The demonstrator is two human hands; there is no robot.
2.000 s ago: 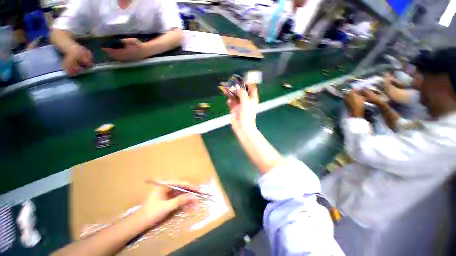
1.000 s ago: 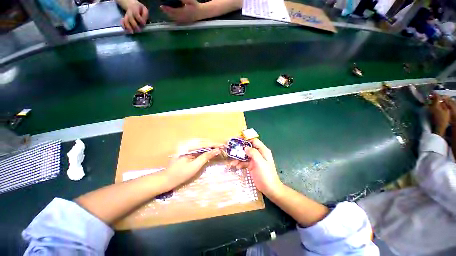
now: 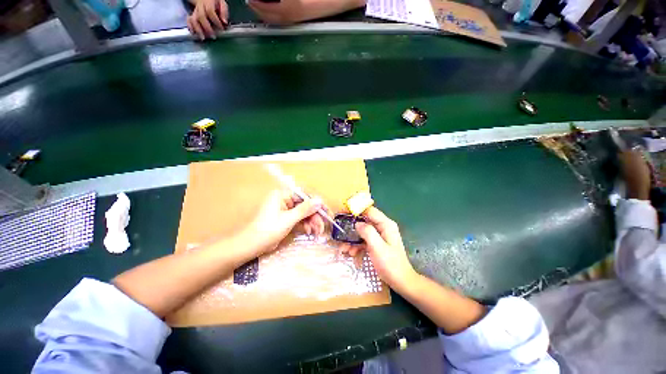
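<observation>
My right hand point(image 3: 385, 247) holds a black open device unit point(image 3: 346, 229) above the right part of the cardboard sheet point(image 3: 219, 190). A yellow and white battery point(image 3: 358, 203) stands out from the unit's top edge, above my fingers. My left hand point(image 3: 277, 221) holds thin tweezers point(image 3: 315, 205) like a pen, their tip at the open face of the unit. Whether the tip grips anything is too small to tell. A shiny clear release sheet point(image 3: 307, 272) with small pale dots lies on the cardboard below my hands. A black die-cut sheet point(image 3: 246, 271) lies at its left part.
A green conveyor belt point(image 3: 270, 88) carries several spaced units beyond a pale rail point(image 3: 416, 147). A dotted spare sheet point(image 3: 51, 230) and a crumpled tissue point(image 3: 117, 223) lie at left. Another person's hands point(image 3: 209, 17) rest across the belt. A person's sleeve point(image 3: 637, 237) is at right.
My right hand has come back from over the belt with the unit, now held beside my left hand. The tweezers have tilted steeper, tip down at the unit. Units on the belt have shifted slightly left.
</observation>
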